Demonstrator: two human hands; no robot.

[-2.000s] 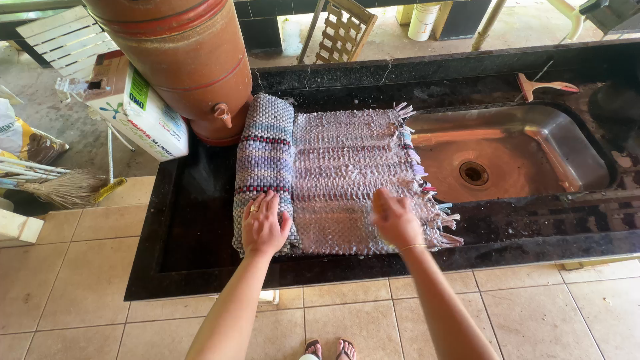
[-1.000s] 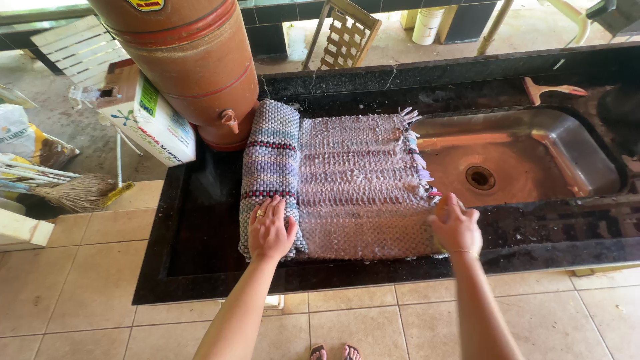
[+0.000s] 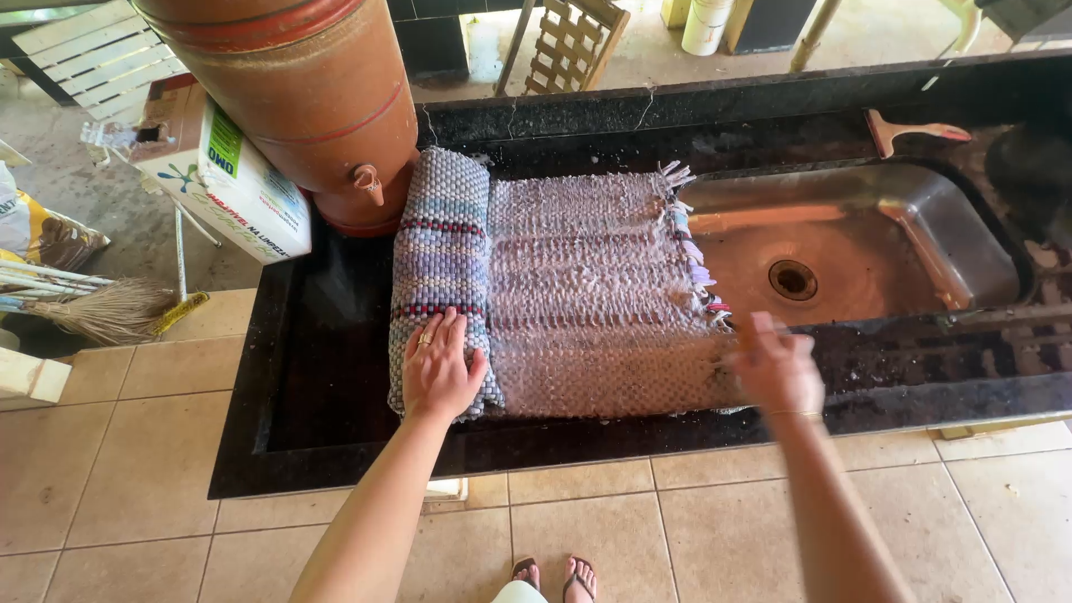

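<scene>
A woven rag rug with a fringed right edge lies on the black stone counter, its left part folded or rolled over into a thicker band. My left hand rests flat on the near end of that band, fingers slightly spread. At the rug's near right corner is my right hand, blurred by motion; whether it touches the fringe or holds anything cannot be made out. Beyond the fringe is a steel sink basin with a round drain.
A large clay water filter with a small tap stands behind the rug's left end, beside a detergent box. A squeegee lies behind the sink. Brooms and a wooden chair are beyond the counter.
My right hand has moved from on top of the rug to its near right corner. The rug's near right part now lies spread flatter there. My left hand has stayed on the folded band.
</scene>
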